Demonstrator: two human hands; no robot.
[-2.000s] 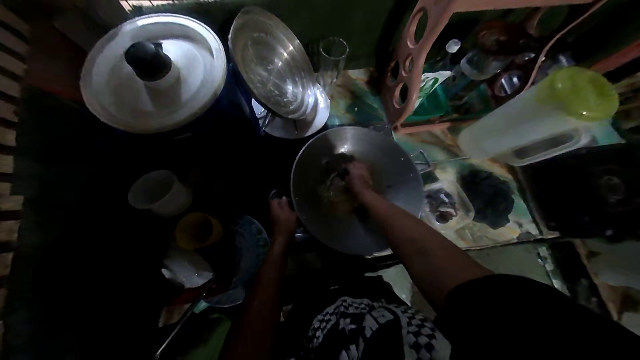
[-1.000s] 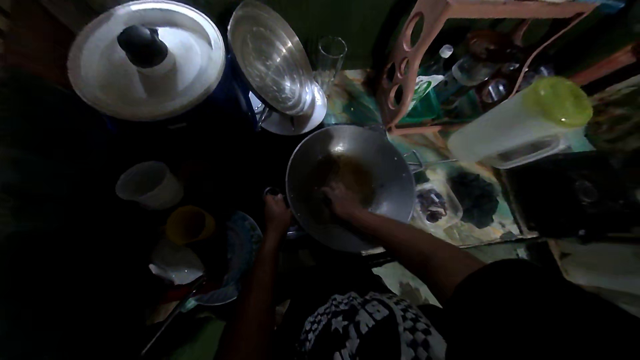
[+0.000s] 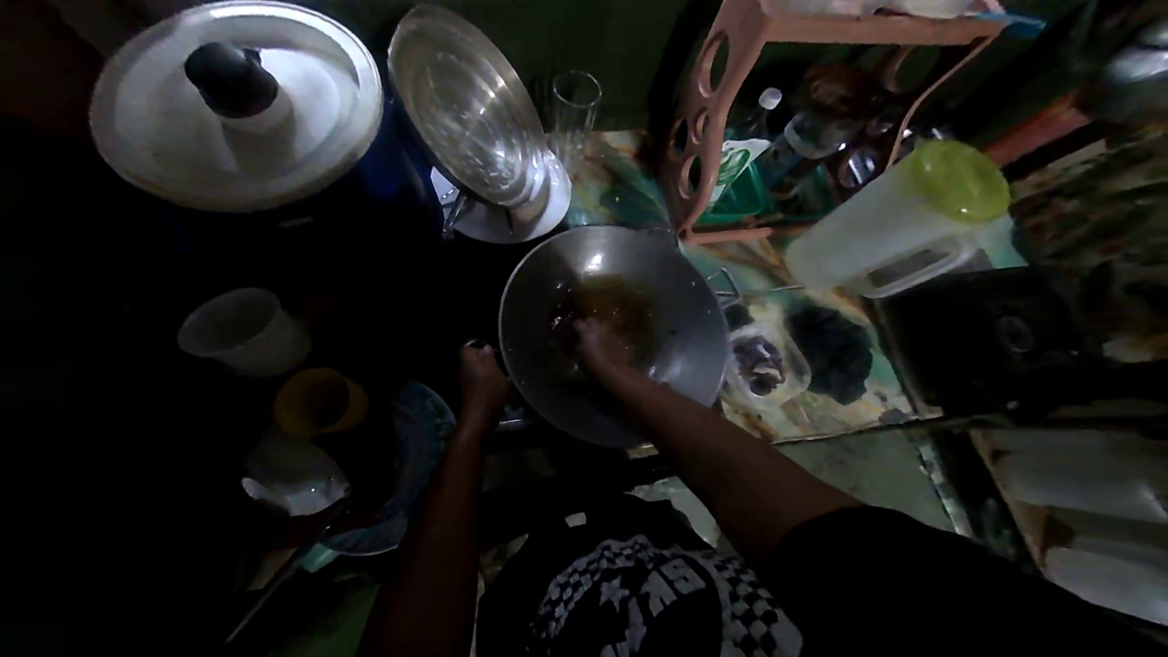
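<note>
A wide metal wok [image 3: 680, 338] sits in the middle of the view, with brownish liquid [image 3: 625, 301] in its bottom. My right hand [image 3: 598, 347] reaches down into the wok at the liquid; its fingers are blurred, and whether they grip anything is unclear. My left hand [image 3: 482, 379] is curled beside the wok's left rim, around what looks like a dark handle, too dim to tell for sure. Right of the wok, a clear plastic container [image 3: 789, 365] holds dark pieces, next to a crumpled black plastic bag [image 3: 830, 351].
Upper left is a large pot with a metal lid [image 3: 319, 128]; another metal lid [image 3: 465, 109] leans beside a drinking glass [image 3: 575, 114]. A pink plastic rack [image 3: 721, 100] and a lidded pitcher [image 3: 876, 224] stand right. Lower left are a white tub [image 3: 246, 333], yellow cup [image 3: 319, 401] and patterned basin [image 3: 424, 429].
Inside the wok, my right hand has moved from near its middle toward the left, and more of the brownish liquid shows. My left hand stays beside the left rim.
</note>
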